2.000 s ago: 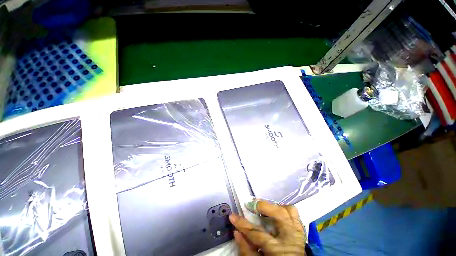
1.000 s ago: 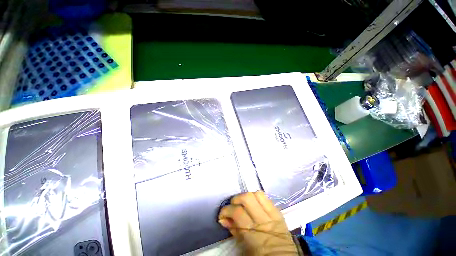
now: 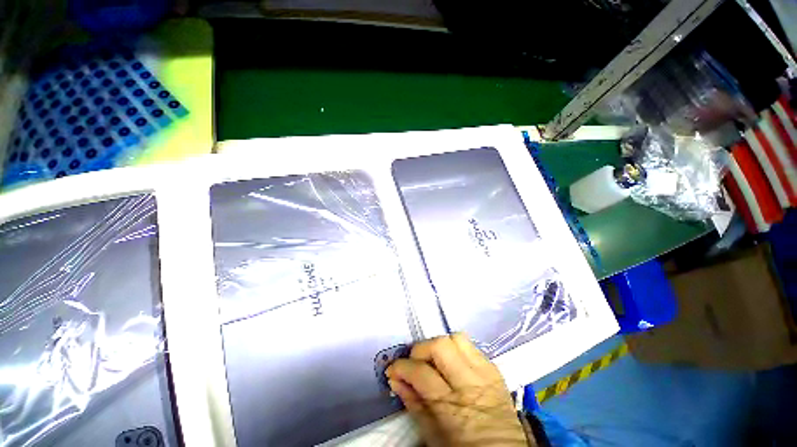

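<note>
A white foam tray (image 3: 188,262) holds three grey tablets, backs up. My right hand (image 3: 459,388) is at the near right corner of the middle tablet (image 3: 297,367), with its fingertips on the black camera module (image 3: 384,356) and partly covering it. Whether the fingers hold a small part cannot be told. Clear film (image 3: 306,209) is folded back over the far half of this tablet. The left tablet (image 3: 52,332) and the right tablet (image 3: 467,236) have wrinkled shiny film on them. My left hand is not in view.
A blue sheet of black dots (image 3: 92,109) lies on a yellow-green board at the far left. Loose blue strips (image 3: 559,205) run along the tray's right side. A white bottle (image 3: 599,189), crumpled clear bags (image 3: 690,179) and a metal post (image 3: 629,70) stand right. A blue stool (image 3: 647,297) is below.
My right hand has moved from the module's right edge onto the module, fingers curled down. Since one second ago it has shifted only slightly, and more of the module shows. The view has shifted a little.
</note>
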